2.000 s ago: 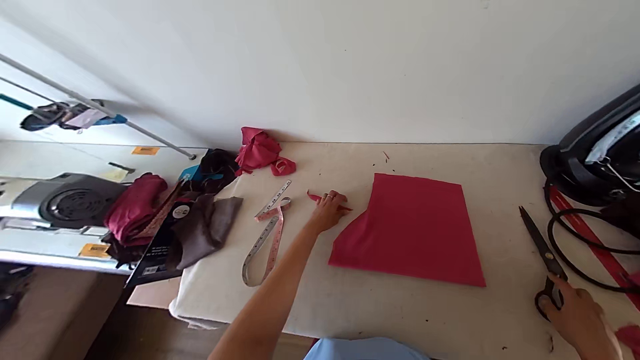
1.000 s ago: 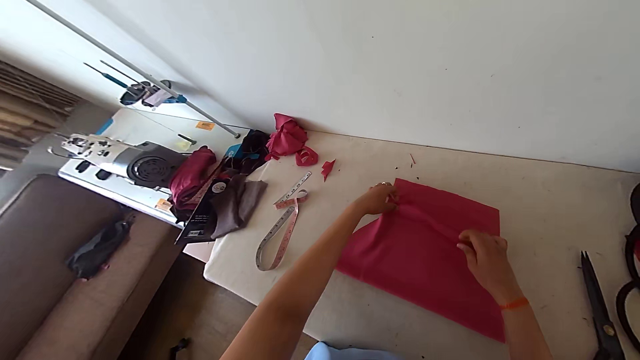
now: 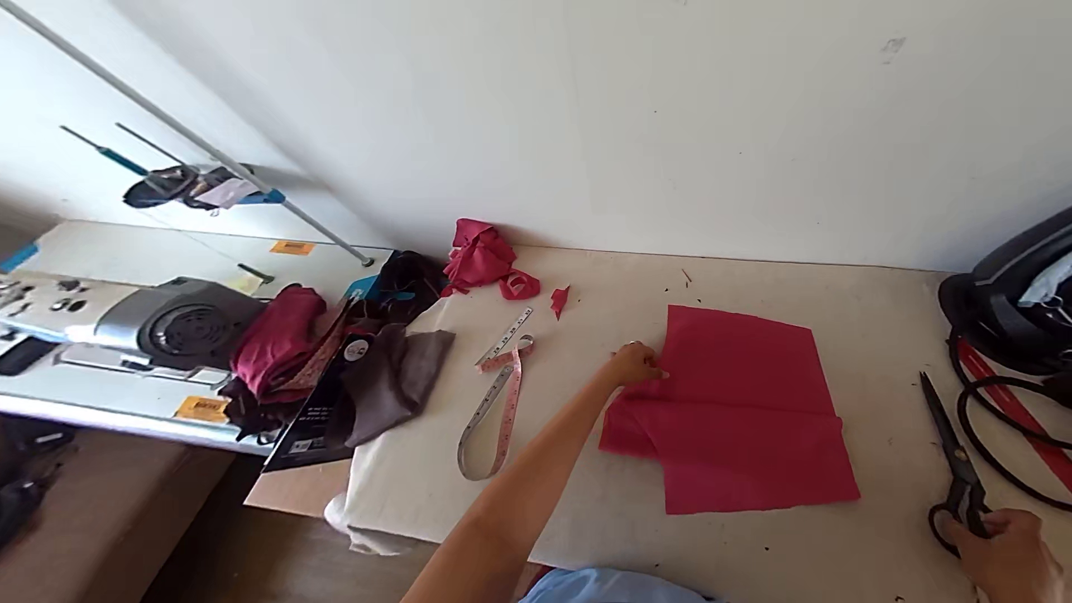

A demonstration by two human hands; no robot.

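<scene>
A dark red fabric piece (image 3: 737, 360) lies on the cream-covered table with its lower part folded over in a flap. My left hand (image 3: 636, 366) pinches the fabric at its left edge. Off to the right, my right hand (image 3: 1009, 548) has its fingers at the handles of black fabric scissors (image 3: 955, 469), which lie on the table with blades pointing away from me. A tape measure (image 3: 511, 402) lies looped left of the fabric. A small red scrap (image 3: 560, 301) rests above the tape, near a bunched red cloth (image 3: 479, 255) by the wall.
At the left stand a sewing machine (image 3: 180, 322) and a pile of dark and red cloths (image 3: 280, 339). A brown cloth (image 3: 394, 381) hangs over the table's left corner. On the right are a black appliance (image 3: 1009, 306), its black cable (image 3: 971, 419) and a red strip (image 3: 1017, 410).
The fabric, spread flat two seconds ago, now has its lower part folded. My right hand has moved from the fabric to the scissors. The small scrap has left my left hand.
</scene>
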